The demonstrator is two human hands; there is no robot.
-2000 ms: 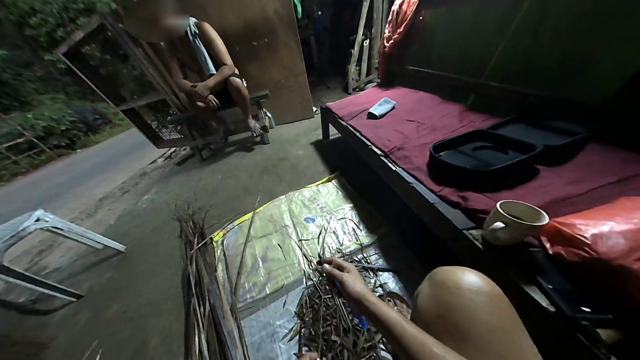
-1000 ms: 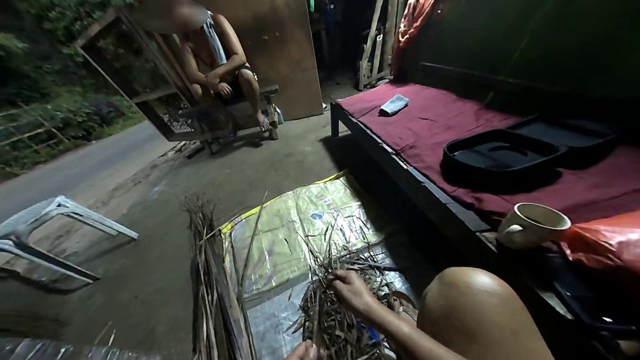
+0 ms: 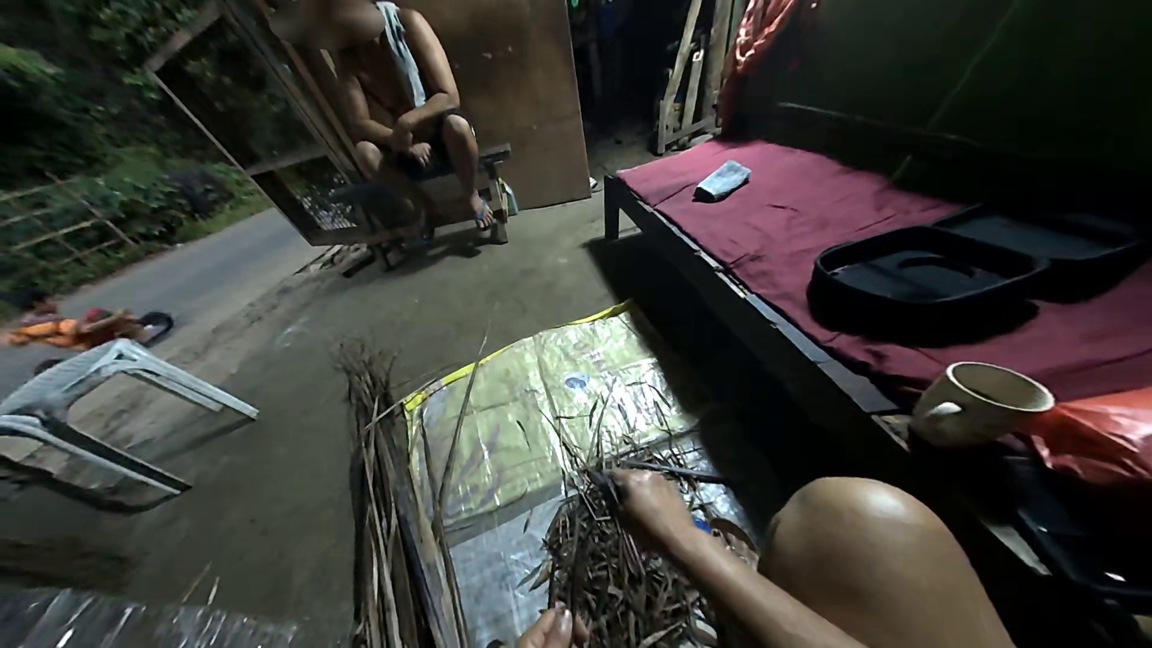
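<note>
My right hand (image 3: pixel 650 506) is closed around something dark and thin, perhaps dried strips or a tool, above a heap of dried leaf pieces (image 3: pixel 621 576). At the lower edge my left hand (image 3: pixel 551 628) shows only in part, its fingertips at a thin dried strip. The heap lies on a shiny plastic sheet (image 3: pixel 513 405) with a yellow edge. A bundle of long dried strips (image 3: pixel 382 504) lies along the sheet's left side. My bare knee is right of the heap.
A person (image 3: pixel 414 108) sits on a low bench at the back. Left stands a white plastic stool (image 3: pixel 117 369). At right, a platform with a red cloth (image 3: pixel 765 225) bears a black open case (image 3: pixel 927 270), a folded cloth (image 3: pixel 723 180), a mug (image 3: pixel 981 400) and a red plastic bag (image 3: pixel 1102 436).
Something orange with a wheel now shows on the road at the far left. My left hand's fingers have come further into view than two seconds ago. The seated person stays in place.
</note>
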